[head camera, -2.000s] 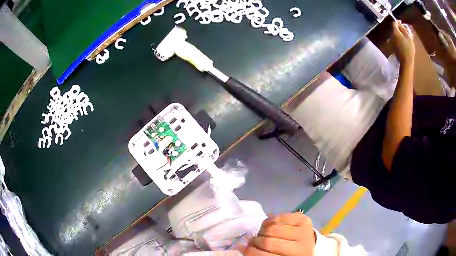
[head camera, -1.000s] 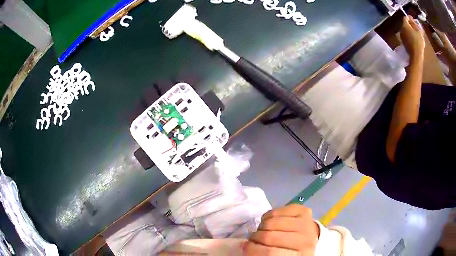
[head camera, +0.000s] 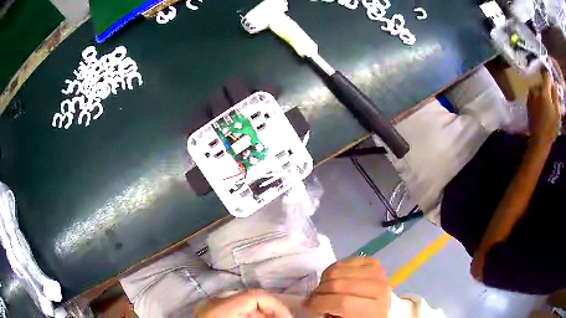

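Observation:
The white housing (head camera: 202,149) lies open side up at the bench's front edge, turned at an angle. A green circuit board (head camera: 256,152) with thin red leads is inside it. A clear plastic bag (head camera: 301,208) with a white cord hangs from its near right side over my lap. Black blocks (head camera: 198,181) stick out at two sides of the housing. My right hand (head camera: 350,287) is below the bench edge at the bottom, fingers curled, its content hidden. My left hand (head camera: 245,305) is beside it, cut off by the lower edge. Neither hand touches the housing.
A mallet (head camera: 366,109) lies behind and right, its grip past the bench edge. Loose white U-clips lie at left (head camera: 99,84) and at the back (head camera: 388,22). A white cord bundle (head camera: 25,248) is at far left. A co-worker (head camera: 527,205) sits at right.
The view has shifted, so the bench things sit further right and higher. My left hand has come into view at the bottom beside my right hand. The co-worker's hand has moved.

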